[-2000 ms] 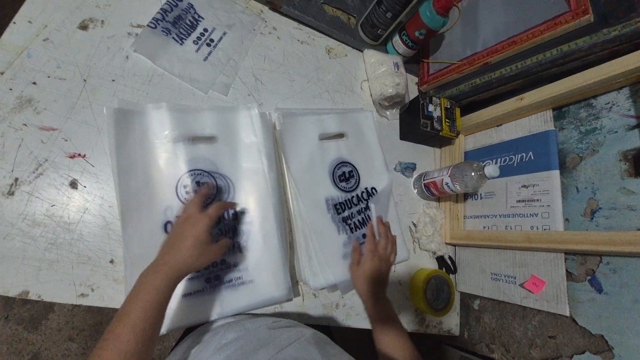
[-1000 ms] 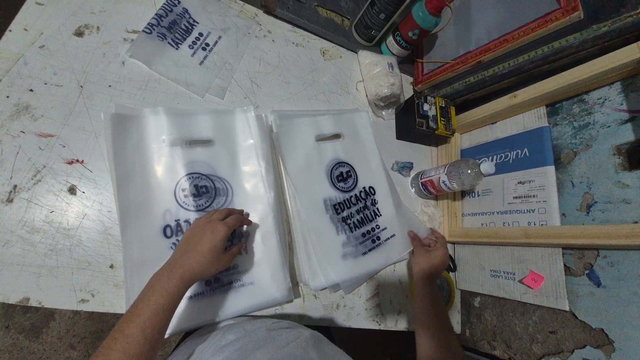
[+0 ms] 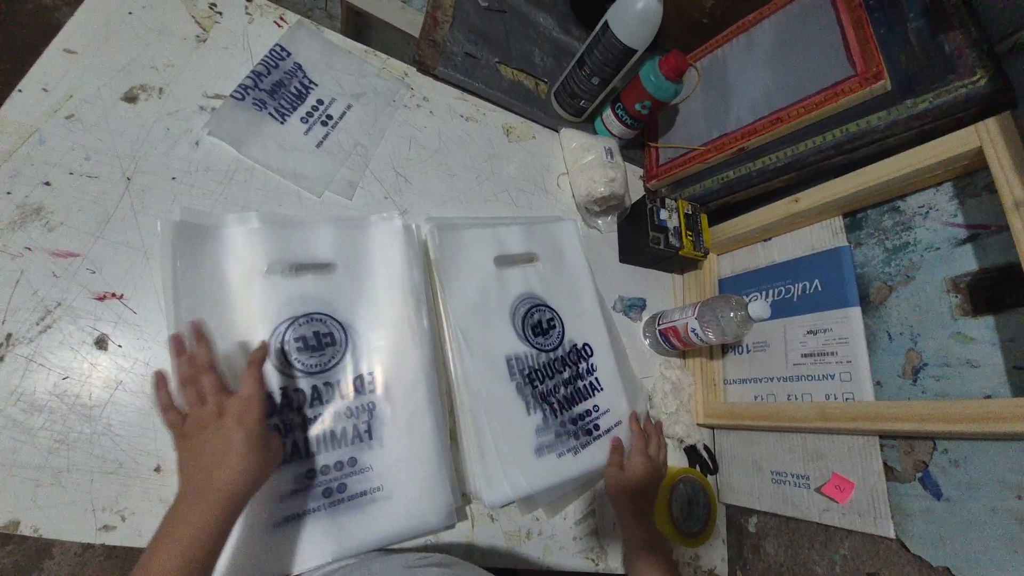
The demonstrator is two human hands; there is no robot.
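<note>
Two stacks of printed translucent plastic bags with die-cut handles lie side by side on a white, scratched table. My left hand (image 3: pixel 216 416), fingers spread and slightly blurred, is over the left edge of the larger bag stack (image 3: pixel 360 288); whether it touches the plastic I cannot tell. My right hand (image 3: pixel 636 464) is at the lower right corner of the smaller bag stack (image 3: pixel 520 312), its fingertips by the edge; whether they pinch a bag is unclear. Loose printed plastic sheets (image 3: pixel 352 120) lie farther up the table.
Right of the stacks are a yellow tape roll (image 3: pixel 686 506), a clear plastic bottle (image 3: pixel 696 324) lying down, a black and yellow box (image 3: pixel 664 234) and a wooden frame (image 3: pixel 856 416) over cardboard. Behind stand a green bottle (image 3: pixel 640 94), a white bottle (image 3: pixel 608 56) and a red-edged screen frame (image 3: pixel 872 64).
My left hand has moved left from the middle of the larger stack, its fingers now spread. My right hand has shifted from the smaller stack's right corner to slightly lower along its edge.
</note>
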